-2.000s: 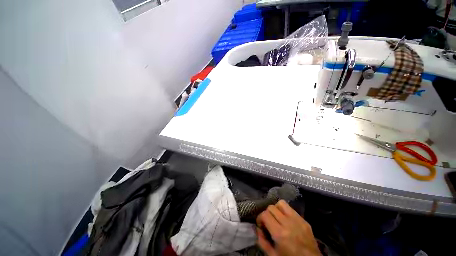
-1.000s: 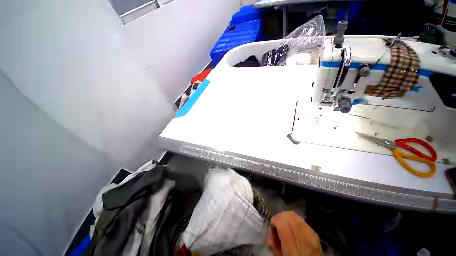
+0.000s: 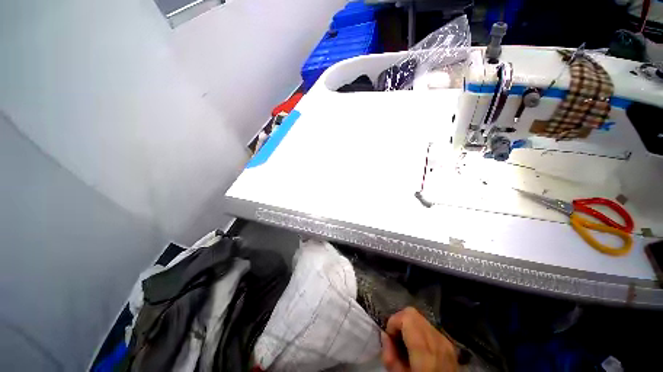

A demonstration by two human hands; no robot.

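Observation:
A white cloth piece with faint lines (image 3: 316, 312) hangs below the table's front edge. Grey-brown textured fabric (image 3: 385, 290) lies beside and behind it. My right hand (image 3: 422, 343) is at the bottom, right of the white cloth, with thumb and fingers pinched on the fabric at the white cloth's right edge. The fingertips are partly hidden. My left hand is out of the picture.
A heap of grey, black and white garments (image 3: 190, 301) lies below the table's left edge. The white table (image 3: 349, 160) bears the sewing machine (image 3: 538, 105) and scissors with red and orange handles (image 3: 585, 218). A phone (image 3: 656, 258) is at the right edge.
My right hand has moved slightly right and down from its first place. The white cloth has shifted and lies more spread over the textured fabric. The view has tilted slightly.

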